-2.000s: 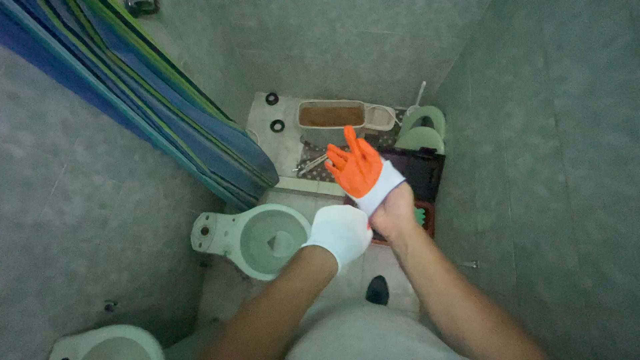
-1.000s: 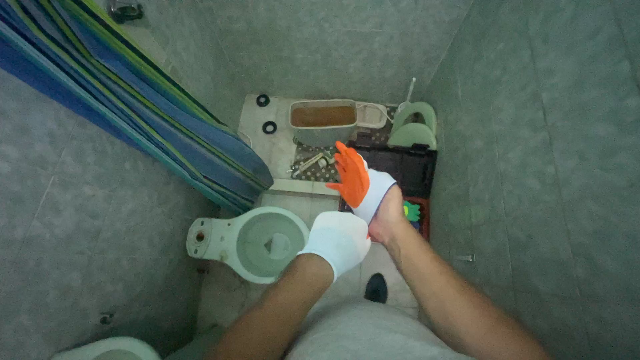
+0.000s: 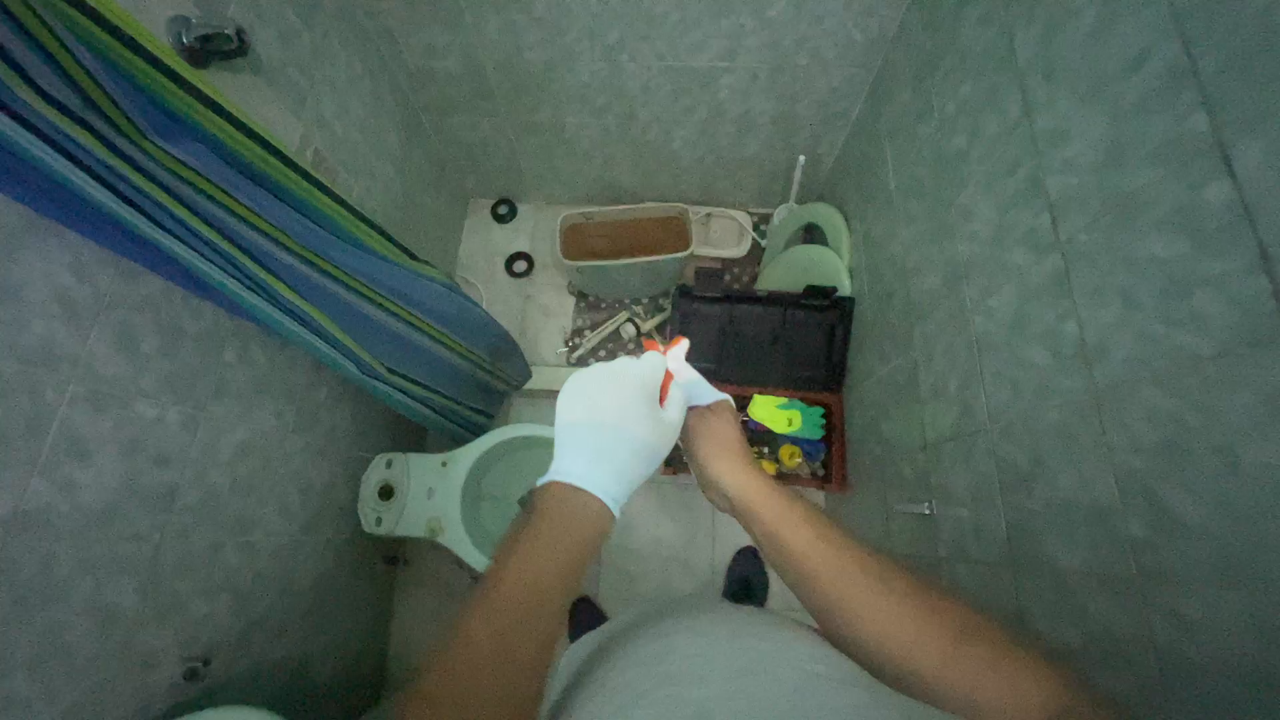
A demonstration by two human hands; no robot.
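Note:
My left hand [image 3: 615,425] wears a white knit work glove whose back faces the camera. Its fingers are curled over the orange-coated fingers of the glove [image 3: 690,370] on my other hand. My right hand [image 3: 705,425] is partly inside that white and orange glove, with the bare heel of the hand and wrist showing. The fingers of my right hand are hidden inside the glove and behind my left hand. Beyond and to the right of them lies an open toolbox [image 3: 842,440] with a black lid [image 3: 762,340], holding yellow-green gloves [image 3: 788,415] and small items.
A toilet bowl without its tank [image 3: 420,495] stands at left, below a striped shower curtain [image 3: 400,310]. At the far wall are an open toilet tank [image 3: 625,275], a toilet seat [image 3: 808,270], two black rings [image 3: 519,264] and loose tank fittings [image 3: 610,330]. Tiled walls [image 3: 1000,300] close in.
My left hand has moved from the glove's cuff up to its fingers. The orange fingers, spread out before, are now bunched and mostly covered by my left hand.

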